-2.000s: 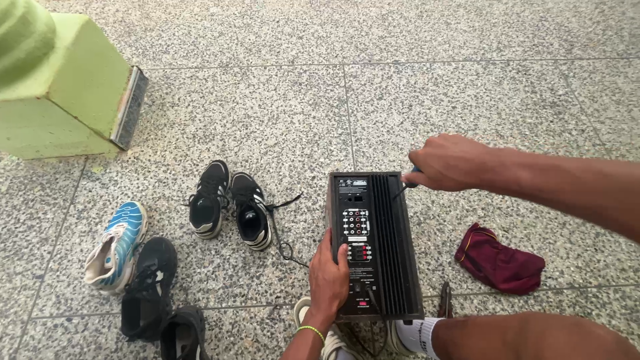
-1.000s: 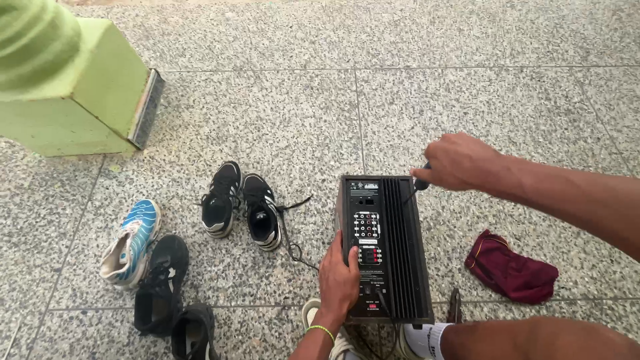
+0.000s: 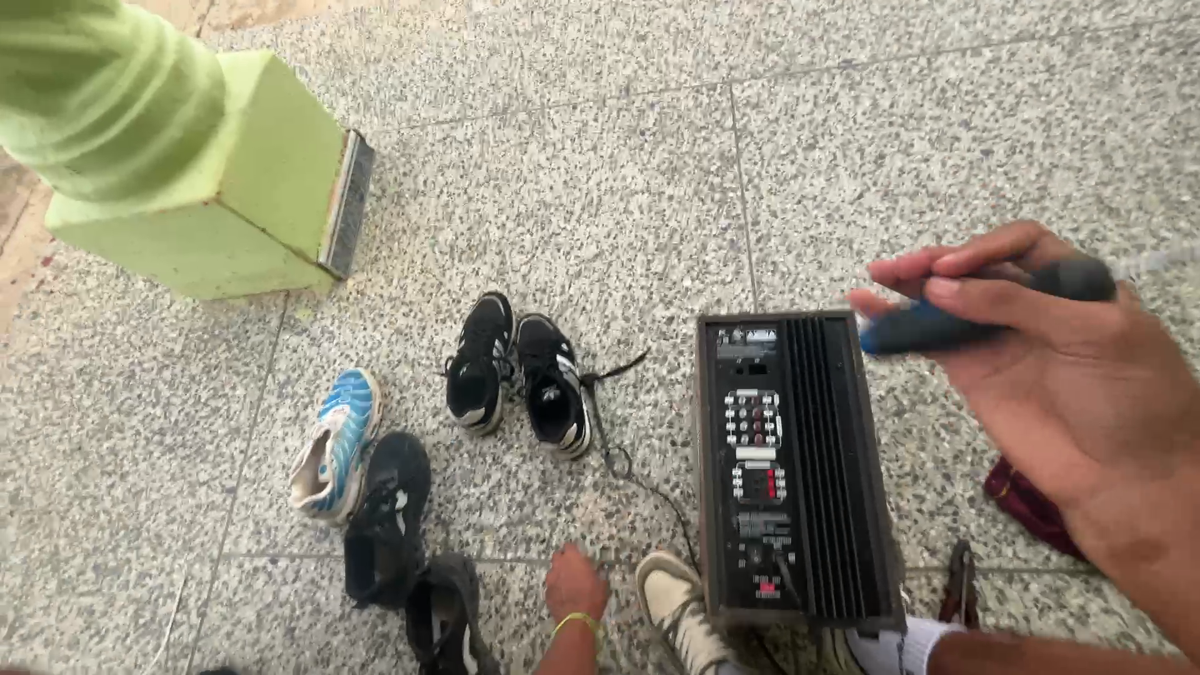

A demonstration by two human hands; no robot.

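Note:
My right hand (image 3: 1041, 347) is raised to the right of the black electronic unit (image 3: 750, 450), its fingers around the dark handle of a tool (image 3: 975, 328) with a blue end; the tool is blurred and its shaft is hard to make out. The unit lies with its panel of sockets and its ridged metal heat sink (image 3: 830, 469) facing up, close to the worn shoes. Down at the floor, left of the unit and apart from it, is my left hand (image 3: 577, 586), with a yellow-green band at the wrist; whether it holds anything is hidden.
Black sneakers with white stripes (image 3: 553, 394) stand left of the unit, a cord running past them. Farther left are a blue and white sneaker (image 3: 347, 441) and black shoes (image 3: 389, 516). Maroon cloth (image 3: 1027, 506) lies beneath my right forearm. A green column base (image 3: 206, 197) stands upper left.
My left hand has let go of the unit's side and moved left to the floor. My right hand has lifted away from the heat sink, turned palm up, with the tool in it.

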